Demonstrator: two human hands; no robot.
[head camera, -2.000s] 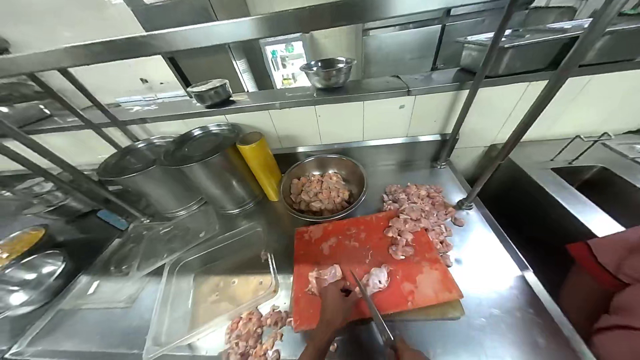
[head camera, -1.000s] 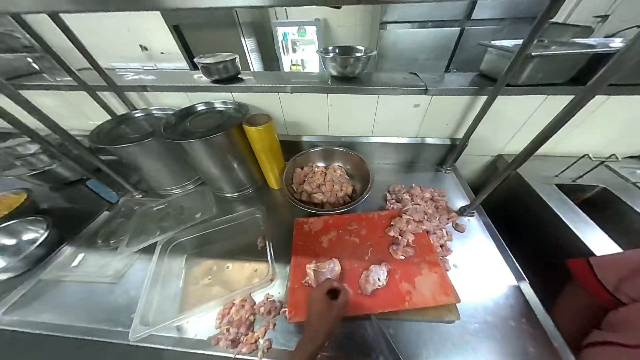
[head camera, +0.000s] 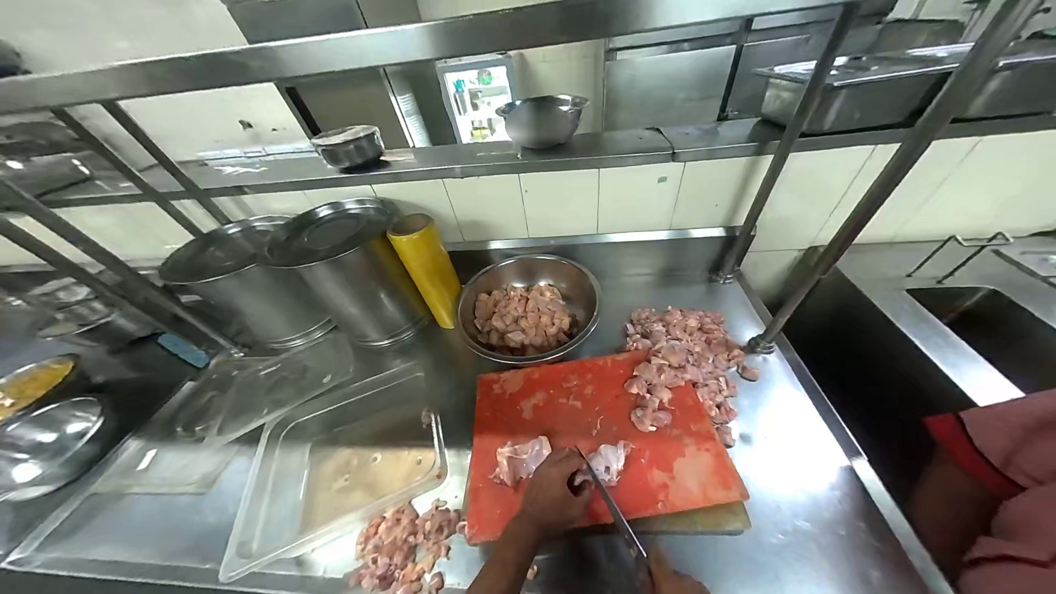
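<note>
Two pieces of raw chicken lie on the red cutting board (head camera: 577, 396). My left hand (head camera: 558, 492) is between them, its fingertips touching the right-hand chicken piece (head camera: 609, 462); the left-hand piece (head camera: 521, 459) lies just beside it. In my right hand (head camera: 672, 579), at the bottom edge of the view, is a knife (head camera: 612, 505), its blade pointing up and left with the tip at the right-hand piece. Cut chicken pieces (head camera: 681, 351) are heaped at the board's upper right, partly on it. Behind the board, a steel bowl (head camera: 587, 285) holds more cut chicken.
To the left lie a clear plastic tray (head camera: 247, 511) with some liquid and a pile of chicken pieces (head camera: 400, 544). Lidded steel pots (head camera: 363, 289) and a yellow roll (head camera: 429, 268) stand at the back. Metal shelf posts (head camera: 792, 148) rise at right; a person's sleeve (head camera: 973, 445) is at the right edge.
One second ago the knife was low at the bottom edge, away from the chicken; now its tip is at the right-hand piece. My left hand has moved from the left-hand piece towards the right-hand one.
</note>
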